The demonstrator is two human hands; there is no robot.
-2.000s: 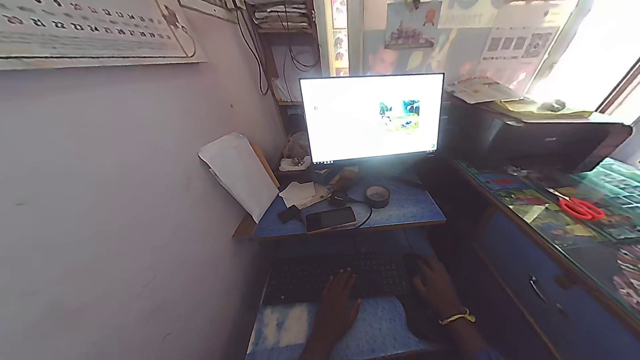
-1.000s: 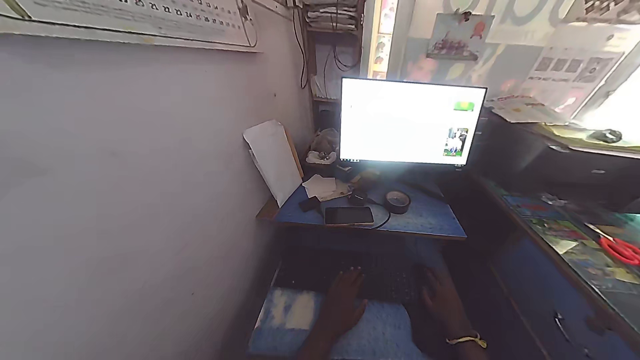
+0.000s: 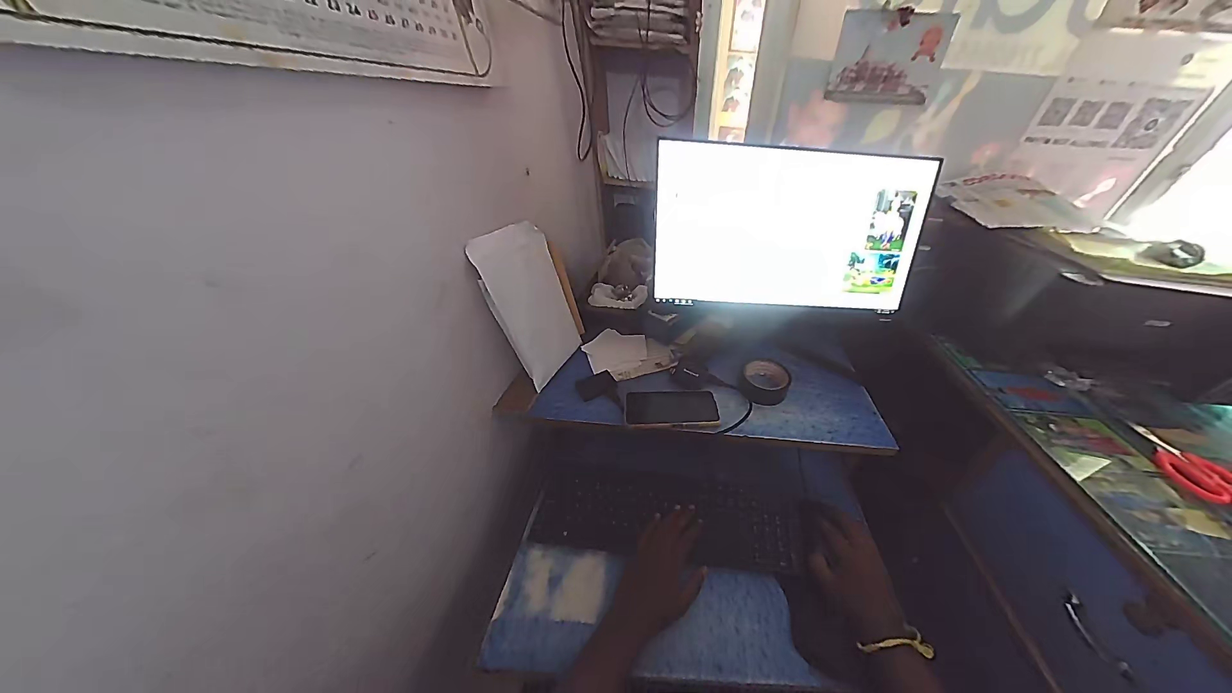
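Observation:
My left hand [image 3: 664,568] rests with its fingertips on the front edge of a black keyboard [image 3: 587,505], on a blue pull-out tray [image 3: 731,616]. Just right of the keyboard, my right hand [image 3: 852,568] lies over a dark computer mouse [image 3: 818,520], mostly hidden under the fingers; a yellow band circles that wrist. Above the tray, a blue desktop [image 3: 837,419] carries a smartphone [image 3: 672,408], a roll of black tape [image 3: 766,382], a cable and some papers [image 3: 626,354]. Behind them a lit monitor [image 3: 770,226] shows a white page with two small colour pictures at its right.
A white board or folder [image 3: 527,298] leans against the left wall. On the right, red-handled scissors [image 3: 1192,474] lie on a glass-topped counter [image 3: 1107,462], with a dark printer [image 3: 1078,279] behind. A drawer handle [image 3: 1097,635] sticks out below the counter.
On the monitor, the pictures have changed in position and number; two now stand at the right. Both hands remain at the keyboard and mouse. The view has turned left since two seconds ago.

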